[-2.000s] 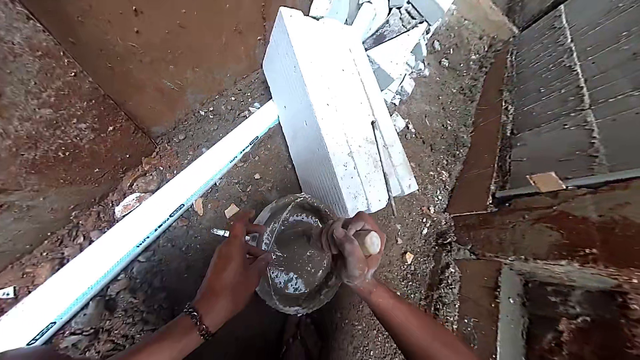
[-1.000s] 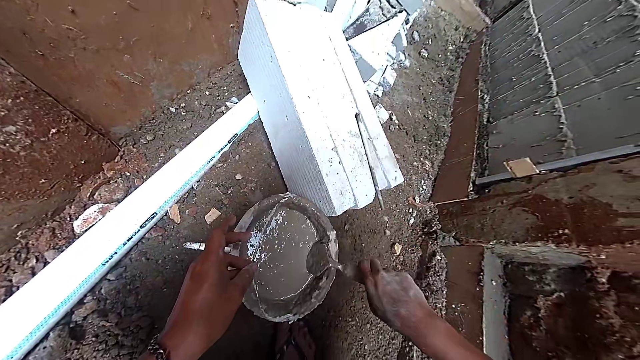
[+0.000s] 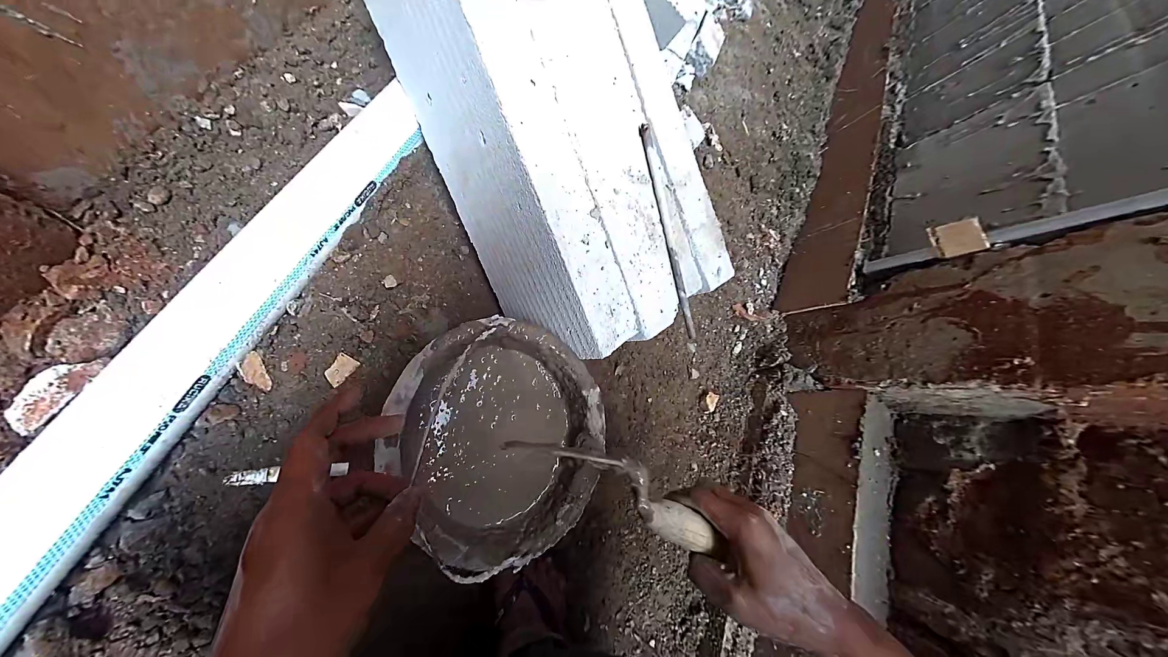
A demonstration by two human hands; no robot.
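A mortar-crusted bucket (image 3: 589, 401) holds wet grey cement mix (image 3: 497, 438). My right hand (image 3: 762, 566) grips the pale wooden handle of a trowel (image 3: 680, 523), right of the bucket; the blade lies over the mix, seen nearly edge-on. At the bucket's left side, my left hand (image 3: 333, 511) has its fingers spread, the tips at or near the rim; whether it grips the rim cannot be told. A thin white object (image 3: 260, 475) shows behind those fingers.
White lightweight blocks (image 3: 547, 173) lie just beyond the bucket, with a thin metal rod (image 3: 668, 228) on top. A long white PVC pipe (image 3: 228, 301) crosses the left. A grey tiled surface (image 3: 967, 119) and brown ledge (image 3: 985, 319) are at right.
The trowel, low in the mix a second ago, now shows its shank and blade higher, near the bucket's right side. My left hand stays at the left rim. The view has shifted somewhat.
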